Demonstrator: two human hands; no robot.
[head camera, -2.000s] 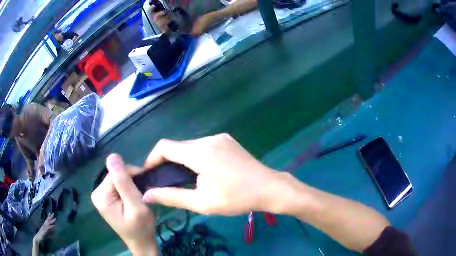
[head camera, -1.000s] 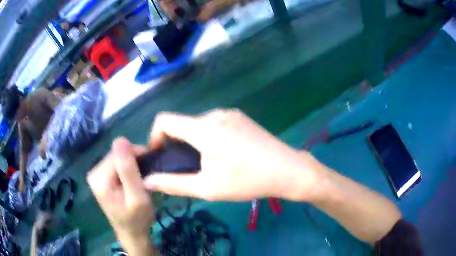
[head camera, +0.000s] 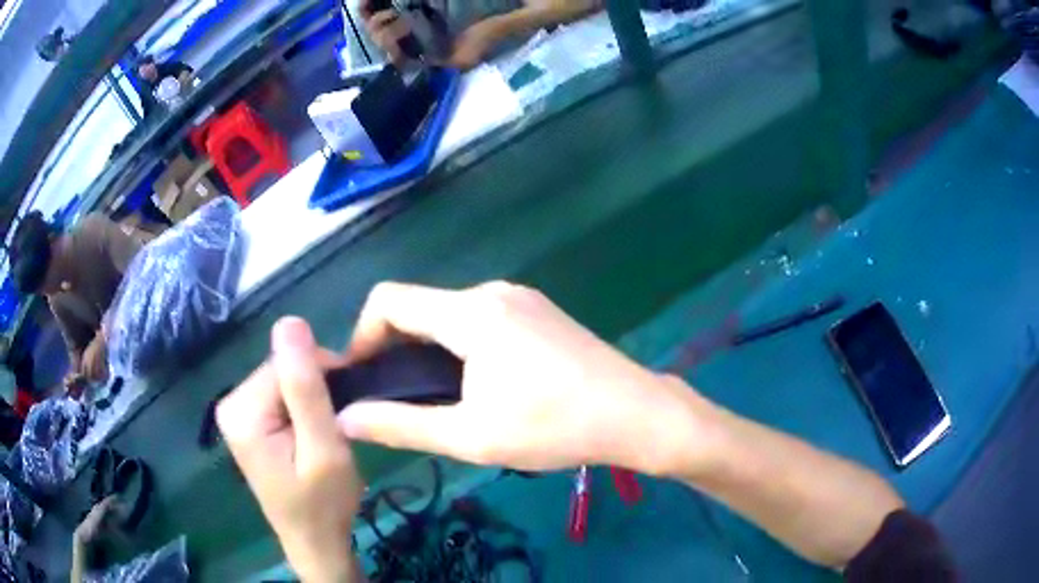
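A black padded headband (head camera: 401, 376) is held over the bench in both hands. My left hand (head camera: 299, 456) grips its left part, with the thumb pointing up. A dark end sticks out left of my left fingers. My right hand (head camera: 530, 382) wraps the right part from above, with the thumb along the lower side. The two hands are close together. The headband's right end is hidden in my right palm. A heap of small black curved parts (head camera: 439, 541) lies on the bench below my hands.
Red-handled tools (head camera: 580, 507) lie below my right wrist. A black pen-like stick (head camera: 788, 322) and a smartphone (head camera: 891, 385) lie at right. Beyond the green belt (head camera: 547, 239) are a blue tray (head camera: 382, 180) with a box, plastic bags (head camera: 177, 285) and people. Another person's hand (head camera: 100, 522) is at lower left.
The view has shifted slightly. Both hands keep hold of the headband in nearly the same pose. At lower left, the other person's hand and the black bands by it have changed position.
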